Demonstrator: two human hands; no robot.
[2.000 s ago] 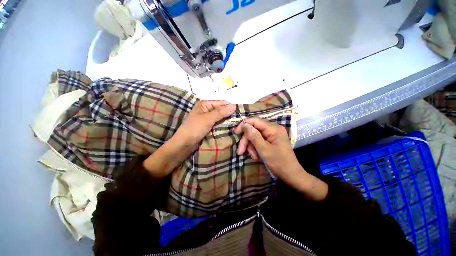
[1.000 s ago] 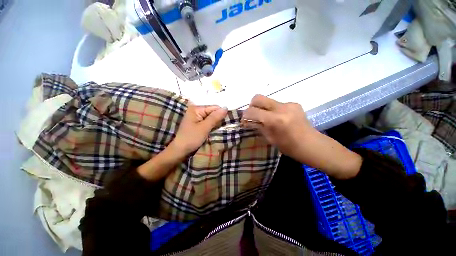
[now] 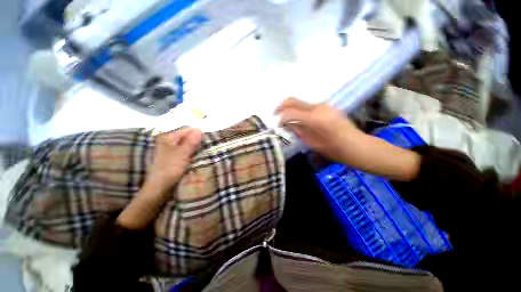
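Observation:
The tan checked lining [image 3: 228,191] lies over the machine table's front edge and my lap, with a pale strip [image 3: 237,142] along its upper part. My left hand [image 3: 174,148] grips the lining at the left end of the strip. My right hand [image 3: 305,122] is at the strip's right end, fingers bent together; a small dark thin thing shows below its fingertips, too blurred to name. Whether this hand holds cloth or that thing is unclear. The frame is blurred by motion.
The white sewing machine head [image 3: 131,68] with a blue stripe stands behind the lining at upper left. A yellow piece [image 3: 198,113] lies below it. A ruler edge [image 3: 374,74] runs to the upper right. A blue crate [image 3: 383,199] and cream garments [image 3: 457,131] are at right.
The view has swung right, so the machine and lining sit further left. My right hand has moved from working close beside my left to the strip's right end. My left hand still grips the lining.

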